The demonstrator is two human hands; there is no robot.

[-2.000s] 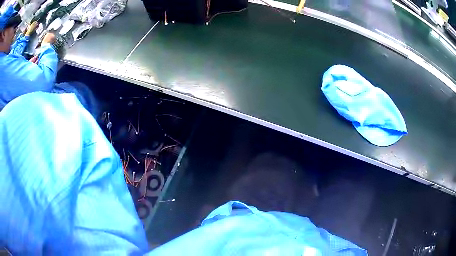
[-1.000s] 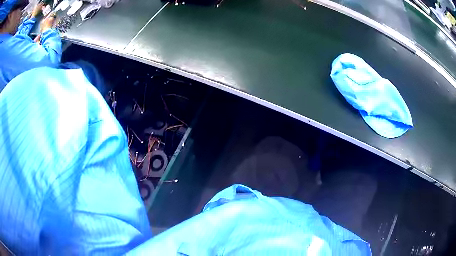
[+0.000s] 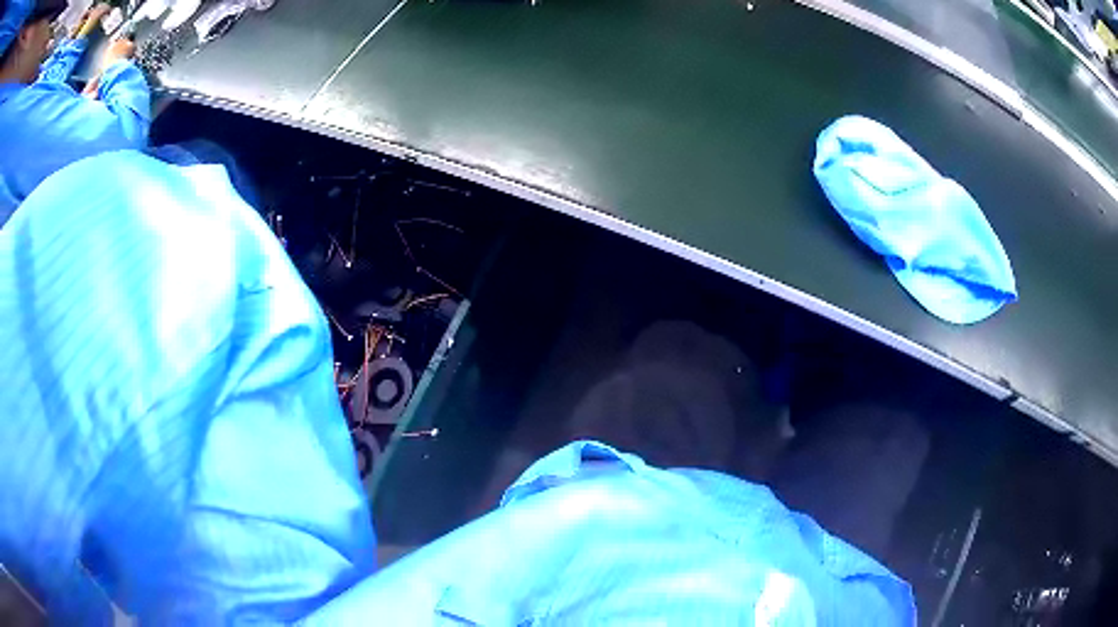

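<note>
Neither of my hands shows in the picture. Only blue smock cloth fills the left and the bottom. A light-blue work cap (image 3: pixel 913 221) lies on the dark-green bench (image 3: pixel 589 110) at the right, its peak towards the lower right. Below the bench edge at the left, a fan crate (image 3: pixel 423 386) holds black fans (image 3: pixel 385 390) with round openings. Thin orange and pale leads stick up among them. The smock hides part of the crate.
Another person in a blue smock (image 3: pixel 74 123) works at the bench at the upper left, hands over small parts and clear plastic bags (image 3: pixel 221 17). The bench's pale metal edge (image 3: pixel 638 233) runs diagonally. A raised rail (image 3: pixel 956 64) curves along the upper right.
The view has shifted, so the bench and cap sit higher in the picture. The black stack at the top of the bench has left the view. My hands stay out of view.
</note>
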